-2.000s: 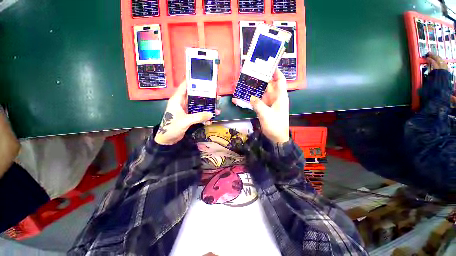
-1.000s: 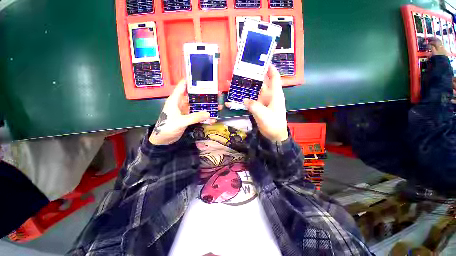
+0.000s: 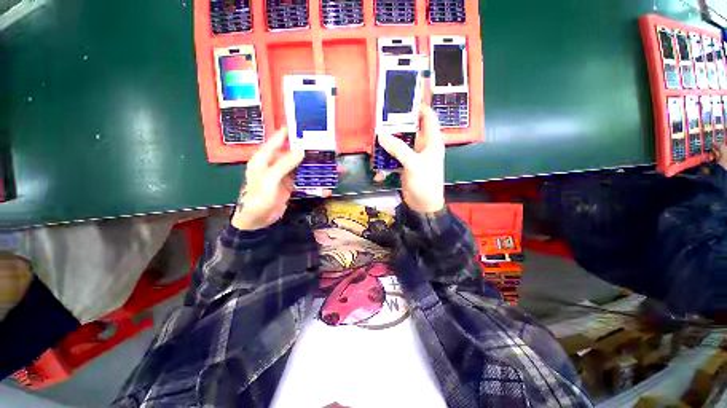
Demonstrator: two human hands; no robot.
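Note:
My left hand (image 3: 269,179) holds a keypad phone (image 3: 311,131) upright, its screen lit dark blue, thumb at the top left of the keypad. My right hand (image 3: 418,155) holds another keypad phone (image 3: 398,100), its screen dark grey, thumb over the upper keypad. Both phones are over the near edge of an orange-red phone tray (image 3: 201,96). In its near row, a phone with a colour test screen (image 3: 237,77) lies at the left, two pockets are empty, and two phones lie at the right, one partly hidden by the right-hand phone.
The tray's far row holds several phones, cut off by the top edge. A neighbouring tray (image 3: 660,119) of phones lies at the right on the green bench (image 3: 558,88), with another person's hand (image 3: 718,153) at its corner. Stacked orange-red trays (image 3: 498,219) and cardboard boxes (image 3: 622,362) are below.
The right-hand phone has turned from tilted to nearly upright, and my right thumb has moved up. My left thumb has also moved up the phone. The other person's hand has moved down.

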